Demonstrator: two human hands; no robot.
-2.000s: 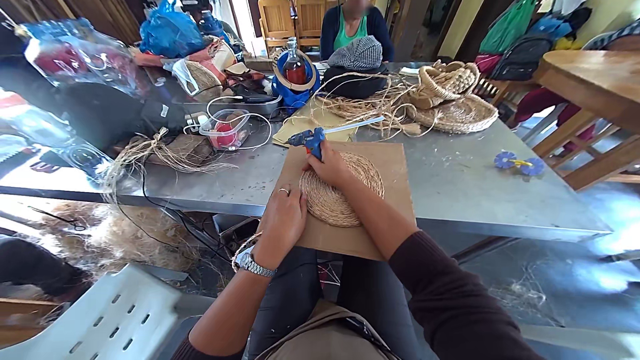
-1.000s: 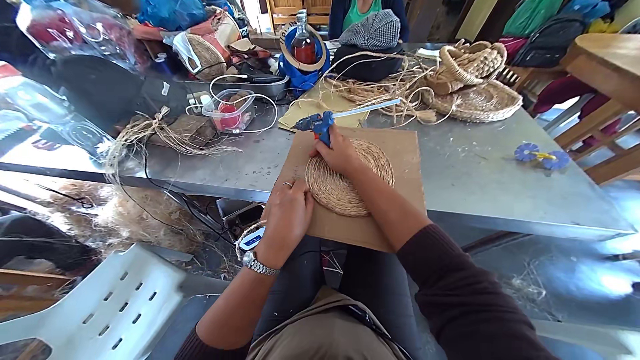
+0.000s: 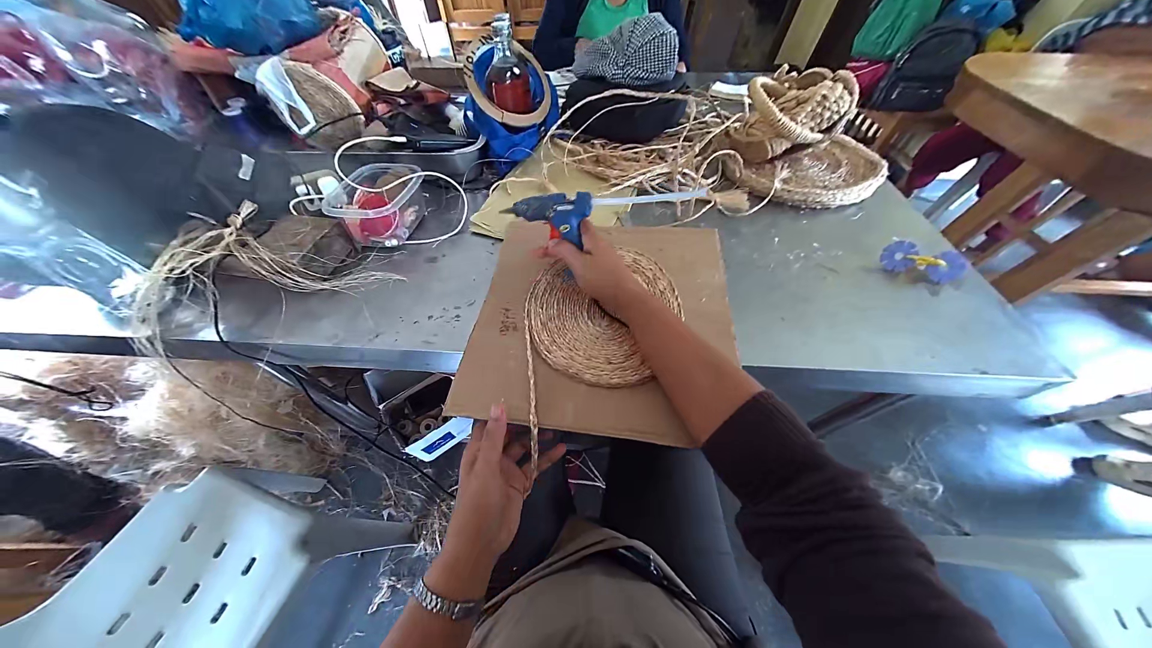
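My right hand (image 3: 591,261) grips a blue hot glue gun (image 3: 567,214) over the upper part of a coiled braided-fibre disc (image 3: 589,337). A clear glue stick (image 3: 652,197) sticks out of its back to the right, and the nozzle points left. The disc lies on a square cardboard sheet (image 3: 486,378) at the table's front edge. From the disc's left side a loose braid (image 3: 531,387) runs down over the cardboard's near edge. Beside that edge my left hand (image 3: 504,459) has its fingers spread, with the braid passing at them; whether they pinch it cannot be told.
Raffia-like strands (image 3: 234,243) and a plastic tub (image 3: 373,205) lie on the metal table (image 3: 828,297) at left. Woven baskets (image 3: 810,171), loose fibre and a bottle (image 3: 510,81) stand behind. A flower ornament (image 3: 922,261) lies at right. A person sits across the table.
My left hand has moved from the disc's left edge down to the cardboard's near edge. The loose braid now shows along the cardboard. My right hand still holds the glue gun.
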